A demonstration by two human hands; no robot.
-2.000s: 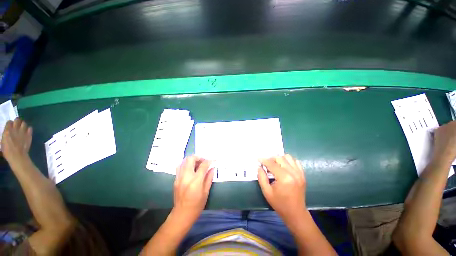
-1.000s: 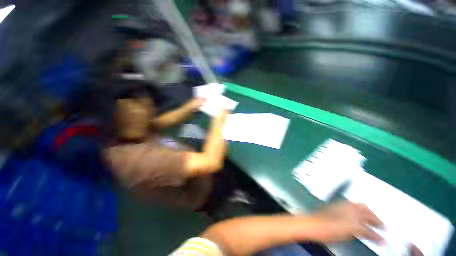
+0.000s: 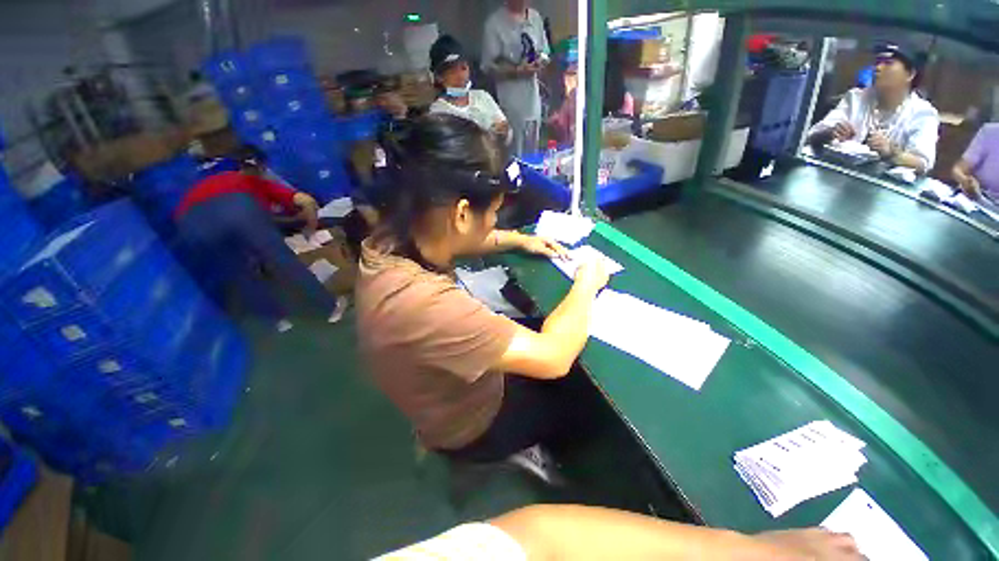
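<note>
The camera looks to the left along the bench. My left hand (image 3: 816, 544) lies at the bottom right edge, cut off by the picture's edge, by a white unfolded sheet (image 3: 873, 529); its fingers are mostly hidden. The sheet is partly cut off too. A fanned pile of folded leaflets (image 3: 797, 465) with small black marks lies just beyond the sheet on the dark green bench. My right hand is out of the picture.
A seated person (image 3: 438, 318) in a brown shirt handles paper beside a white sheet stack (image 3: 657, 338). Stacked blue bins (image 3: 121, 340) stand at left. A bright green strip (image 3: 811, 384) borders the dark conveyor (image 3: 854, 285). Several other people are in the background.
The view has swung left from facing the bench, and is now steadier and sharper. My left hand is now at the bottom right edge; my right hand has left the picture.
</note>
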